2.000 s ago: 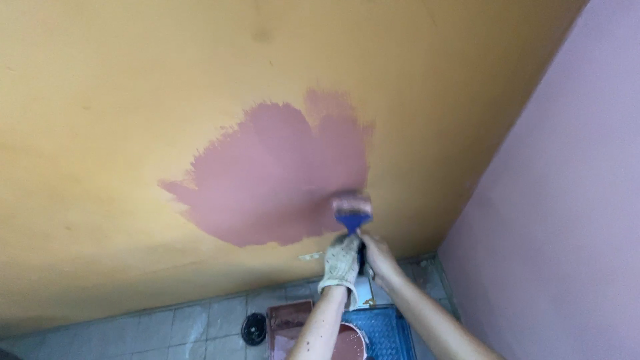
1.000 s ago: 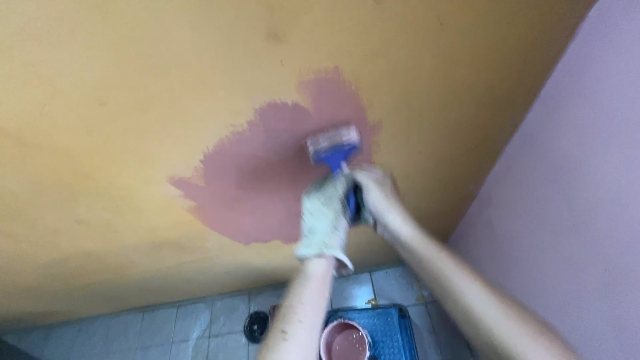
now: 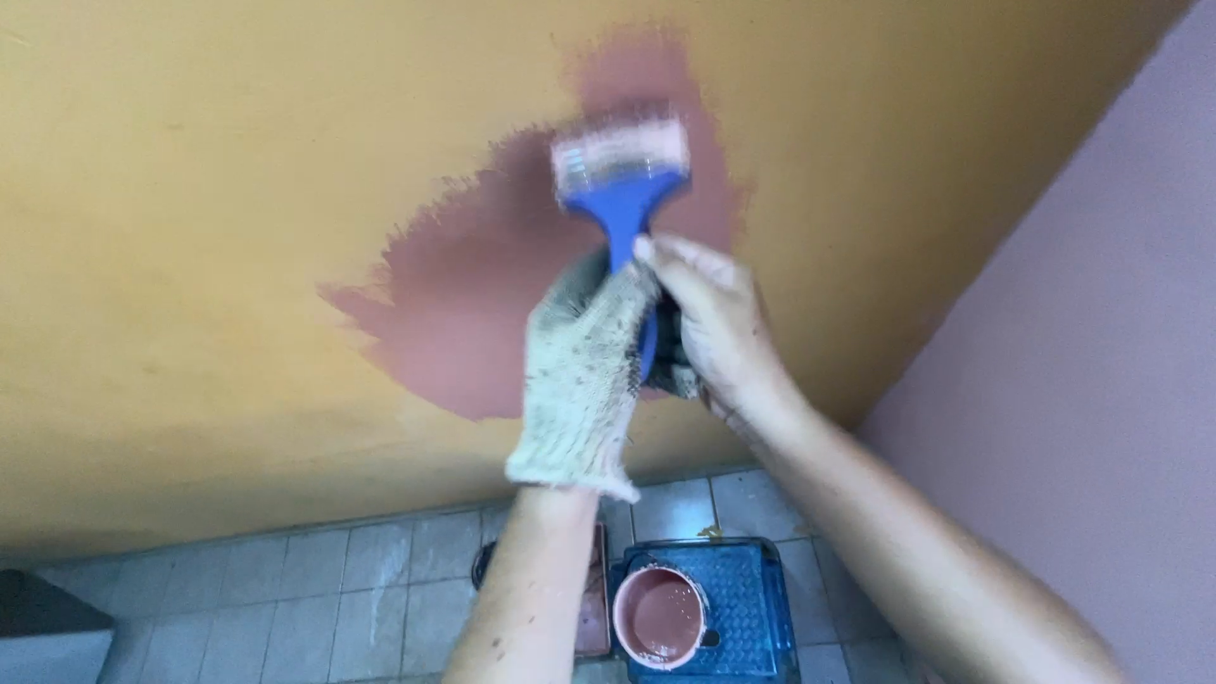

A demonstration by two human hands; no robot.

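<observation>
A wide paintbrush (image 3: 622, 195) with a blue handle and paint-coated bristles is held upright in front of the wall, bristles uppermost. Around its handle closes my left hand (image 3: 584, 370), in a stained white knit glove. My right hand (image 3: 727, 318), ungloved, has its fingers on the same handle just below the brush head. Behind the brush, an irregular patch of pink paint (image 3: 456, 313) covers part of the yellow wall (image 3: 237, 190). Whether the bristles touch the wall cannot be told.
Below, a tub of pink paint (image 3: 662, 617) stands on a blue plastic stool (image 3: 750, 598) on the tiled floor (image 3: 370, 589). A reddish tray (image 3: 594, 608) and a dark round object (image 3: 483, 565) are partly behind my left forearm. A lilac wall (image 3: 1054, 361) rises at the right; a grey object (image 3: 47, 627) sits lower left.
Both hands and the brush have moved up along the wall from the lower right of the pink patch to its upper part. The pink now reaches a bit higher at the top.
</observation>
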